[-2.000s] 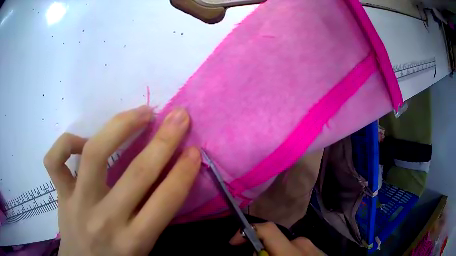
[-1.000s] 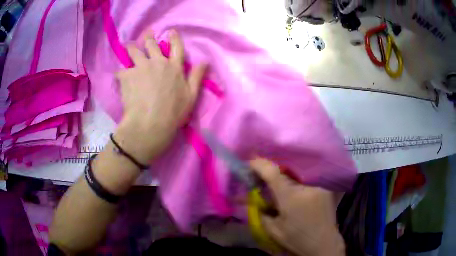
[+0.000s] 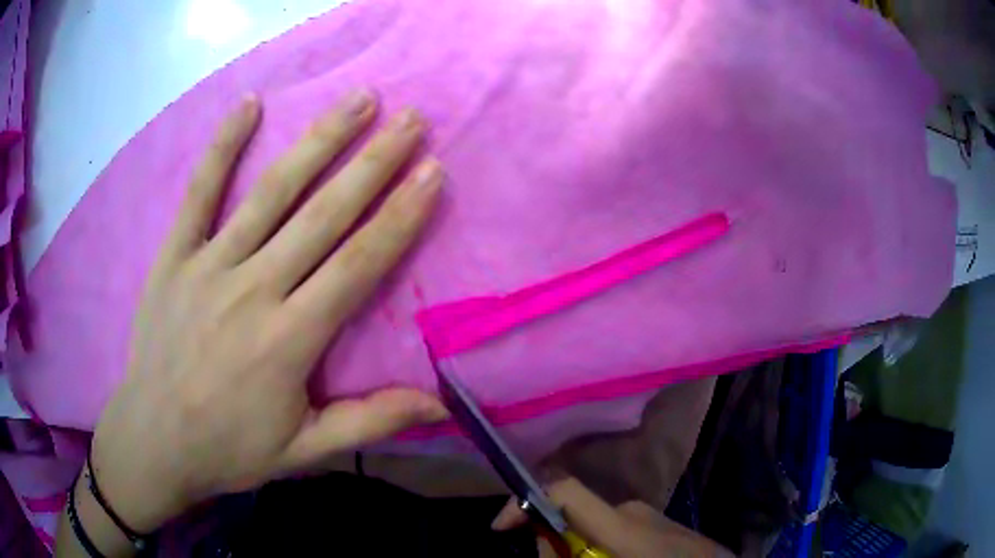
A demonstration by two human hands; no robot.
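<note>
A pale pink garment panel (image 3: 611, 142) lies spread over the white table. A short bright magenta strip (image 3: 578, 286) runs slantwise across its middle, and a longer magenta band (image 3: 655, 379) runs along its near edge. My left hand (image 3: 273, 294) lies flat on the panel, fingers spread, left of the strip. My right hand (image 3: 616, 525), partly cut off by the bottom edge, holds scissors (image 3: 491, 441) with a yellow handle part showing. The dark blade tips are at the strip's left end, beside my left thumb.
The white table (image 3: 98, 82) shows at the upper left, with pink fabric (image 3: 11, 218) at the far left edge. A blue plastic basket (image 3: 813, 447) and green cloth (image 3: 916, 381) are below the table at the right. Dark cloth (image 3: 360, 518) covers the lap.
The panel has been turned and laid flatter. My left hand has moved left and down and now lies flat. The scissors have come to the left end of the short strip.
</note>
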